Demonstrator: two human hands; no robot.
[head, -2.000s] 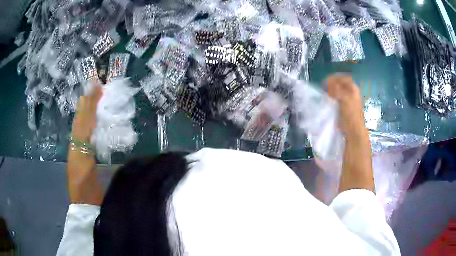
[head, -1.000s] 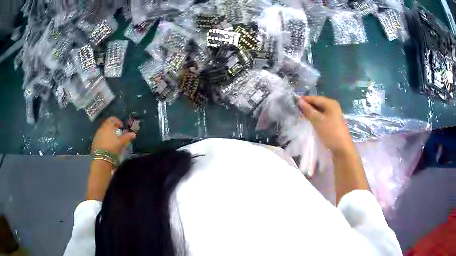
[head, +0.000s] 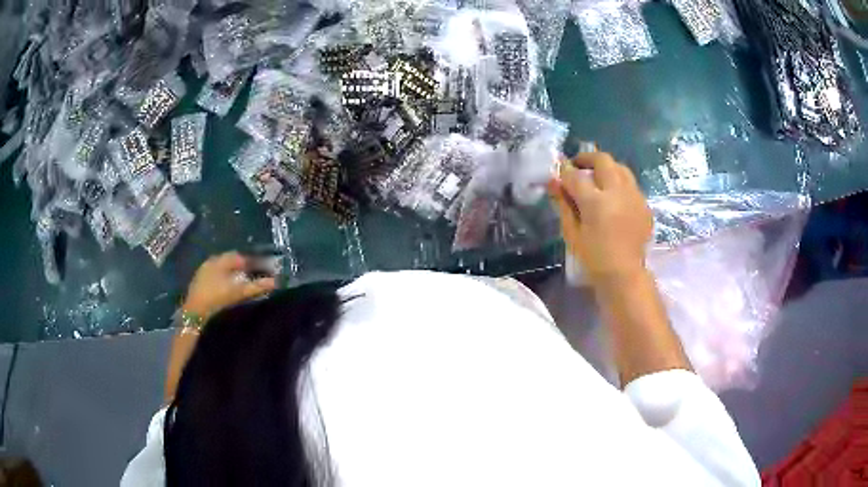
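Note:
My left hand point(head: 228, 283) is near the table's front edge, blurred, with a small dark circuit board module point(head: 264, 264) at its fingertips. My right hand point(head: 600, 204) holds a whitish small clear plastic bag point(head: 533, 171) by its edge, right of the loose modules. Dark loose modules with gold and silver spots point(head: 328, 185) lie in front of me at the middle. Whether anything is inside the held bag is unclear.
A heap of bagged modules point(head: 86, 124) covers the back and left of the green table point(head: 609, 105). A dark shiny stack point(head: 809, 86) lies at far right. A large clear waste bag point(head: 719, 304) hangs at the right edge. Red items point(head: 828, 442) are at lower right.
The whitish bag in my left hand is gone, and a small dark module is there instead. My right hand has moved inward and up with the bag. The view has shifted slightly.

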